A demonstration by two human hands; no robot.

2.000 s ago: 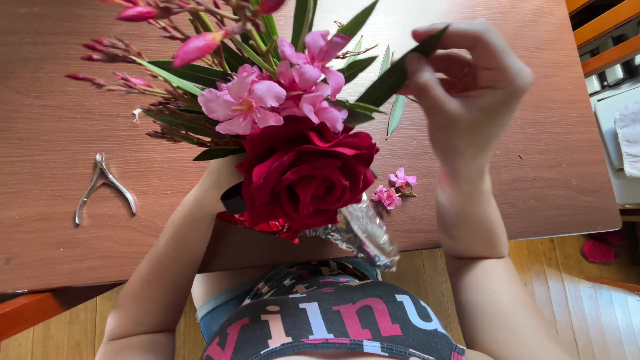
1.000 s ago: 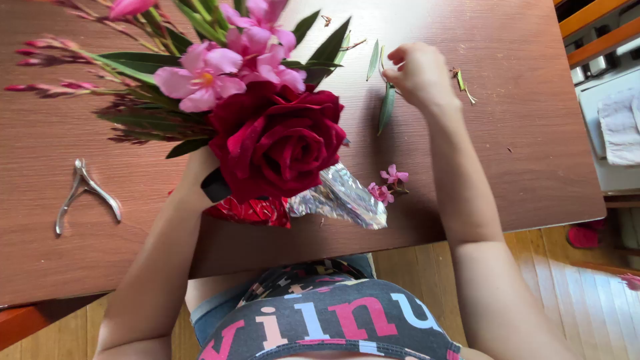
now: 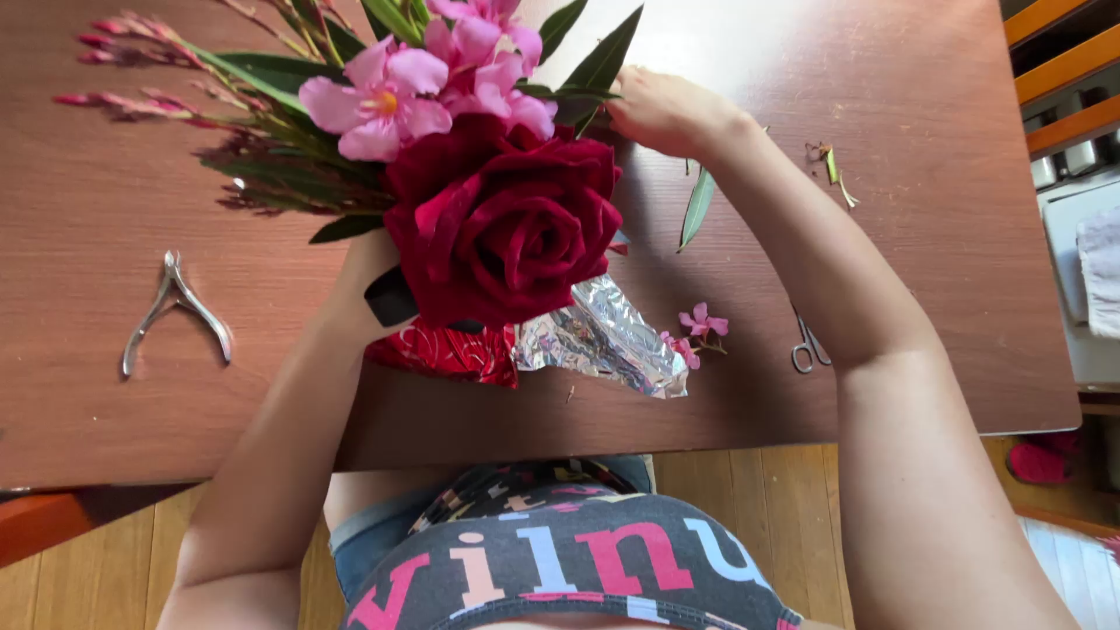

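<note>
A bouquet has a dark red rose [image 3: 507, 223] in front, pink oleander blossoms [image 3: 394, 96] above it, and long green leaves and buds around them. My left hand [image 3: 378, 254] is behind the rose at the stems, its fingers hidden by the flowers. At the bouquet's right side, my right hand [image 3: 661, 109] is beside a dark green leaf [image 3: 608, 57]; its fingertips are partly covered. Under the rose lie red foil wrap [image 3: 455, 354] and crumpled silver foil [image 3: 604, 337].
Metal nippers [image 3: 175, 315] lie on the wooden table at left. Small pink blossoms [image 3: 703, 324] lie beside the foil. Scissors [image 3: 807, 350] are partly under my right forearm. A loose leaf [image 3: 697, 210] and stem scraps [image 3: 831, 171] lie at right.
My right hand has moved from the loose leaves on the table to the bouquet's right side. Two seconds ago it held a leaf of the bouquet. The scissors have come into sight.
</note>
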